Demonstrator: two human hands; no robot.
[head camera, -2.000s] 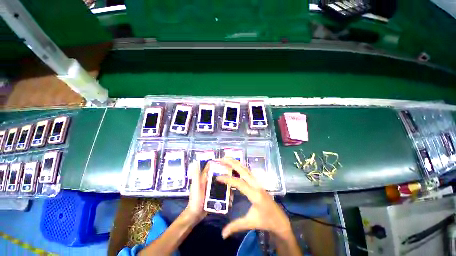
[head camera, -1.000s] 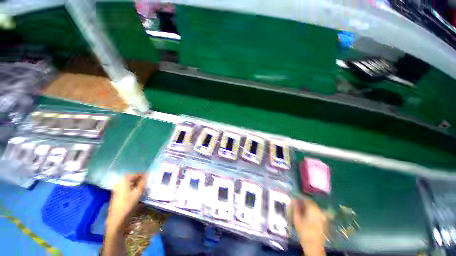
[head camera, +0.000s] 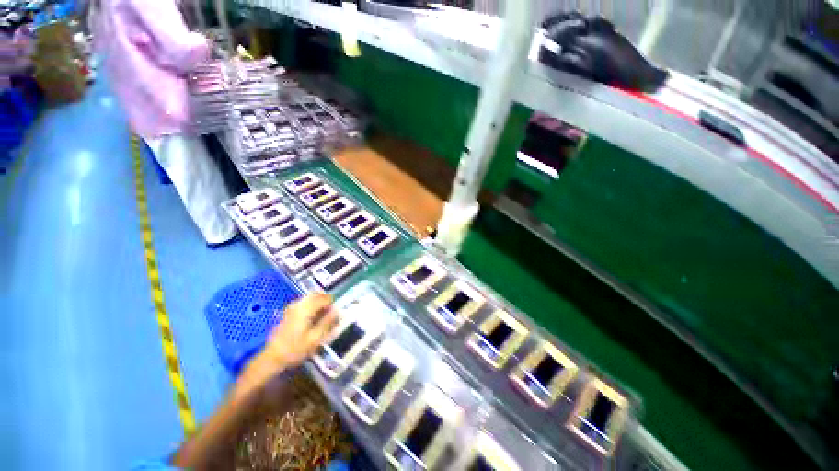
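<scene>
A clear blister tray with two rows of closed phones lies in front of me, running from centre to lower right. A phone in the near row shows a dark screen and pale frame. My left hand is at the tray's near left corner, fingers bent over its edge; whether they grip it is unclear. My right hand is not in view. The tray's lower end is cut off by the picture's bottom edge. A neighbouring full tray lies just beyond, with two rows of closed phones.
Stacked trays stand farther along the bench, beside a person in a pink top. A blue stool and a scrap box full of tan scraps are below the bench edge. A pale post rises behind the trays.
The view has swung left, bringing in the person, the floor and the stacked trays. The phone held earlier is no longer in hand. My right hand has left the picture.
</scene>
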